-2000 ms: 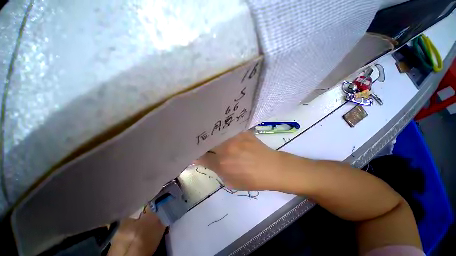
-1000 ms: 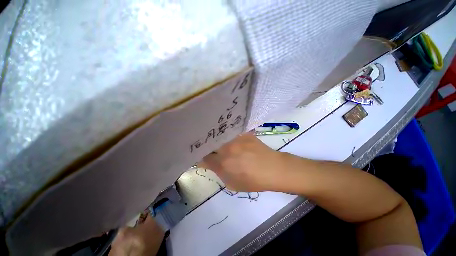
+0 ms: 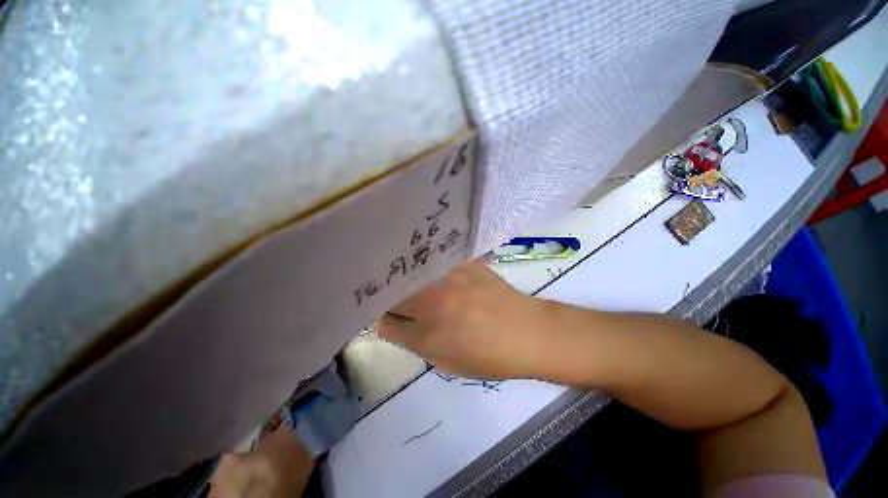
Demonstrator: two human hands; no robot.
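Observation:
The white sewing machine head (image 3: 234,97) fills the upper left, very close. A pale cardboard pattern piece (image 3: 292,292) with handwriting lies against it. My right hand (image 3: 462,316) is bent beside the card's lower edge; its fingertips are partly hidden, and I cannot tell if it holds anything. My left hand (image 3: 268,472) is at the bottom edge, cut off and blurred, beside the grey-blue plastic part (image 3: 321,413). Its fingers and any hold are unclear. The needle area is hidden behind the card.
Blue and light green snips (image 3: 537,249) lie beyond my right hand. Further right are a key cluster (image 3: 703,167), a small brown square (image 3: 690,223) and green and yellow handles (image 3: 832,95). Thread ends lie on the white table (image 3: 623,272). A blue bin (image 3: 842,340) holds black cloth.
The machine head and card have shifted left and down in the view. My left hand has moved slightly around the grey-blue part. My right hand stays in nearly the same place.

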